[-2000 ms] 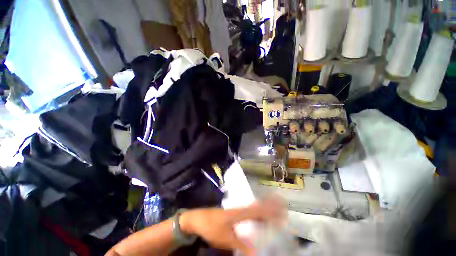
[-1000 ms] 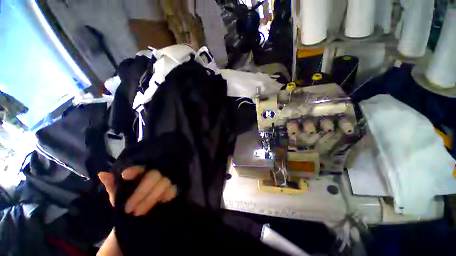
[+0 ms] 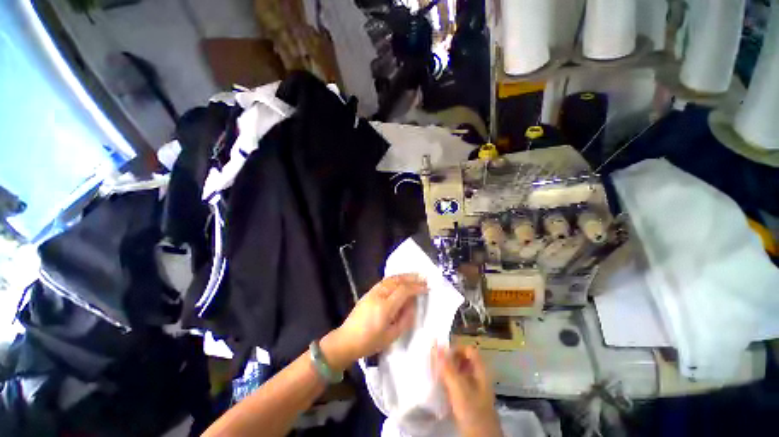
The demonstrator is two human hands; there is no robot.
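Note:
A white fabric panel [image 3: 420,329] lies at the left front of the cream overlock machine [image 3: 521,201], its upper corner close beside the needle area [image 3: 457,273]. My left hand [image 3: 383,317], with a bracelet on the wrist, holds the panel's left part with fingertips on the cloth. My right hand [image 3: 464,384] is at the panel's lower right edge, slightly blurred, fingers bent against the cloth; its exact grip is unclear. The panel's lower end hangs down in folds over the front edge.
Black garment pieces [image 3: 286,213] with white trim are heaped at left. White cut panels [image 3: 683,256] lie right of the machine. White thread cones [image 3: 611,30] stand above, dark cones [image 3: 584,111] behind. A thread tuft [image 3: 605,397] hangs at the table's front edge.
The black cloth my left hand held a second ago is now on the heap at left. Both hands are now at the white panel by the needle area.

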